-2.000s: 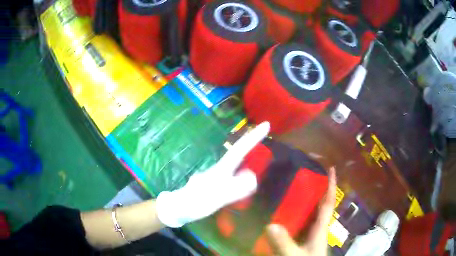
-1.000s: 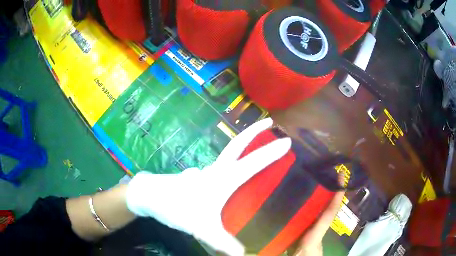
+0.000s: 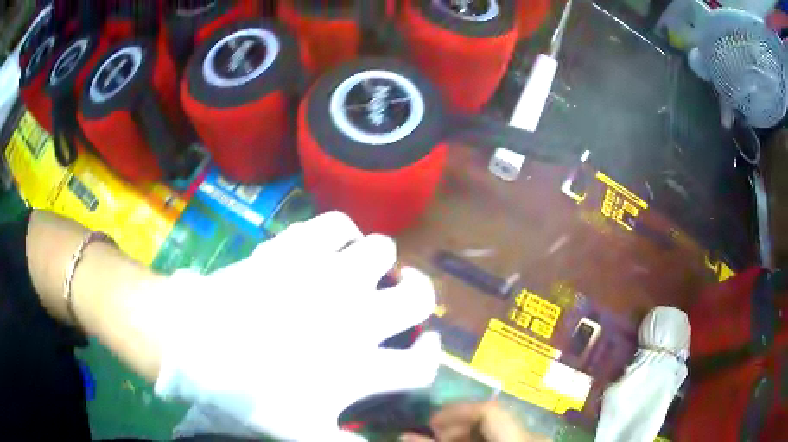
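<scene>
My left hand (image 3: 294,337), in a white glove, is closed over a speaker at the lower centre. Only small red and dark bits of that speaker (image 3: 399,338) show between and below its fingers. My right hand (image 3: 475,423), bare, is at the bottom edge, blurred and partly cut off, close to the speaker's lower dark part; whether it grips it I cannot tell. A standing red speaker (image 3: 371,186) with a black top and silver-white ring badge is just beyond my left hand.
More red speakers (image 3: 238,129) stand at the back and left. A white-handled tool (image 3: 525,116) lies behind centre. An off-white tied cloth (image 3: 644,380) lies at the near right, beside another red speaker (image 3: 730,363). A small grey fan (image 3: 747,65) is at the upper right. Printed sheets cover the table.
The view has shifted. The held speaker, its red and black side plain before, is now mostly hidden under my left hand, whose fingers have curled over it. My right hand is lower in the picture.
</scene>
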